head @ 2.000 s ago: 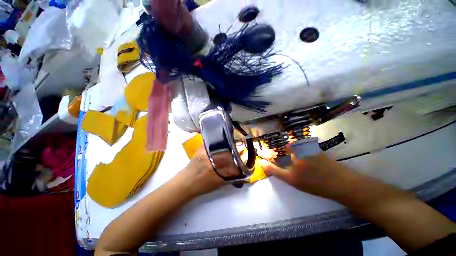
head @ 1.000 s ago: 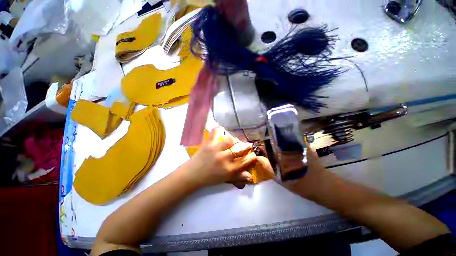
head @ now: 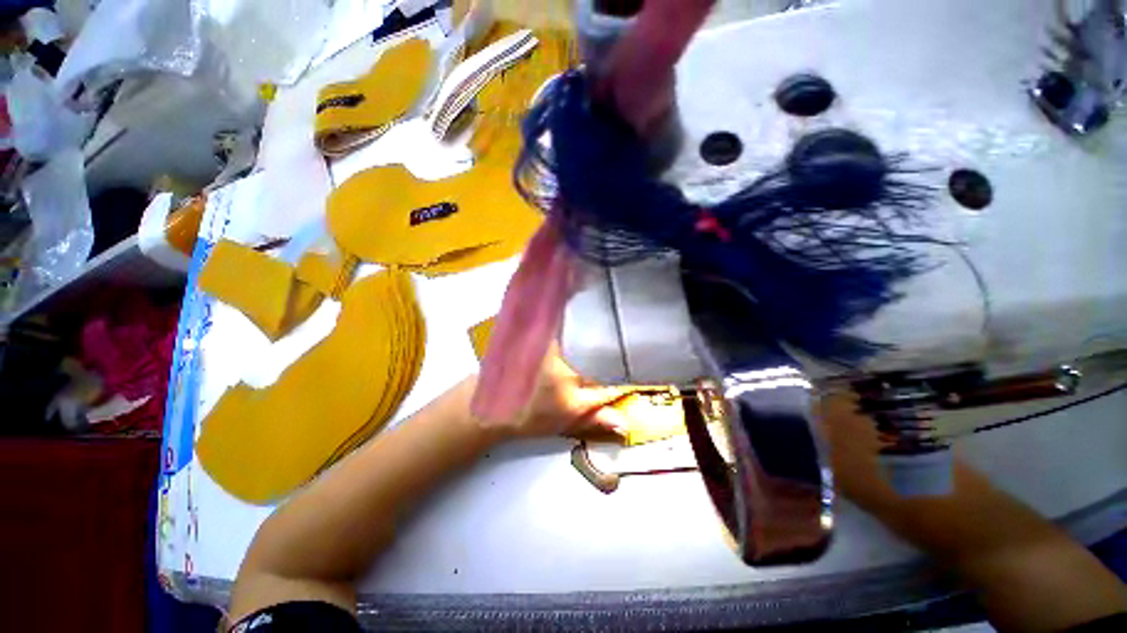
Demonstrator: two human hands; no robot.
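Observation:
A mustard-yellow cut piece [head: 653, 418] lies under the machine head in bright lamp light, partly hidden. My left hand [head: 550, 398] holds its left side, thumb and fingers close together at the fabric. A chrome loop [head: 779, 464] on the machine head hides the piece's right end. My right hand [head: 853, 433] is on the loop's far right side; its fingers are hidden behind the loop and only the wrist side shows. No label is visible on the held piece.
A stack of yellow crescents [head: 303, 402] lies at left, with small yellow pieces [head: 253, 282] behind. A labelled yellow piece [head: 476, 223] lies farther back. A navy thread tassel [head: 742, 241] and pink strip [head: 531, 328] hang before the white machine head [head: 865, 37].
The view has shifted, so the machine head and chrome loop sit farther right. My left hand is flatter, with the yellow piece's lit part showing beyond it. My right fingers, visible first, are now hidden.

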